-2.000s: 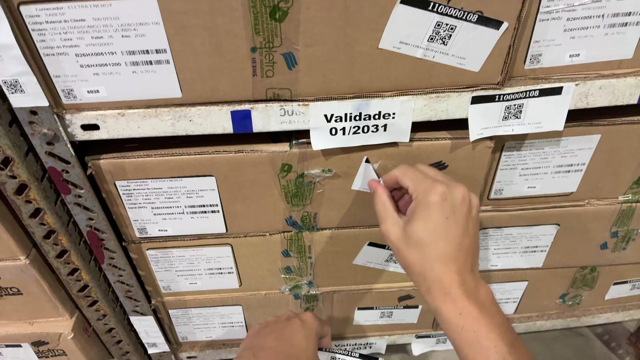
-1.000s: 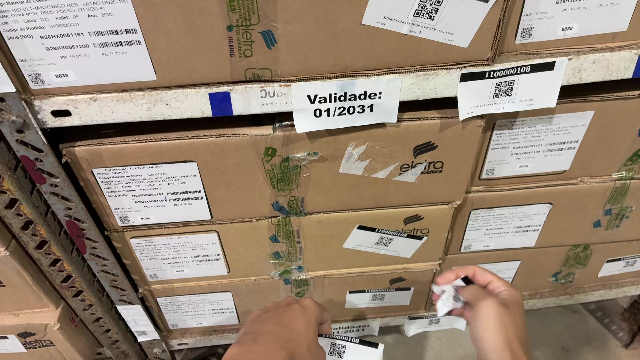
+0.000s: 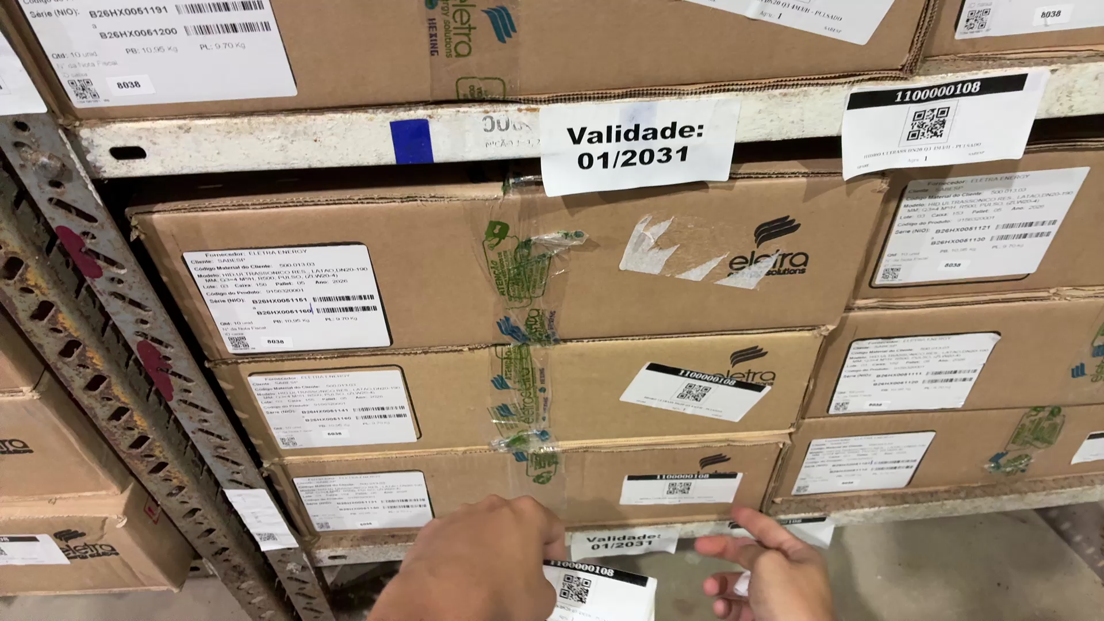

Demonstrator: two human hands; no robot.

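Observation:
My left hand, at the bottom centre, grips a white paper label with a black band and a QR code. My right hand is just right of it, fingers spread, with a small piece of white crumpled paper against the fingers. Above both hands, the top cardboard box of the stack bears torn white label remnants beside its printed logo. The middle box and bottom box each carry a whole QR label on the right side.
A white metal shelf beam with a hanging paper sign runs above the stack. At left stands a rusty perforated steel upright. More cardboard boxes stand at right and lower left. The lower beam lies just beyond my hands.
My right hand was at the top box's label two seconds ago, then moved down with crumpled paper. Only torn remnants show there now. Its fingers have spread, and the view has moved closer.

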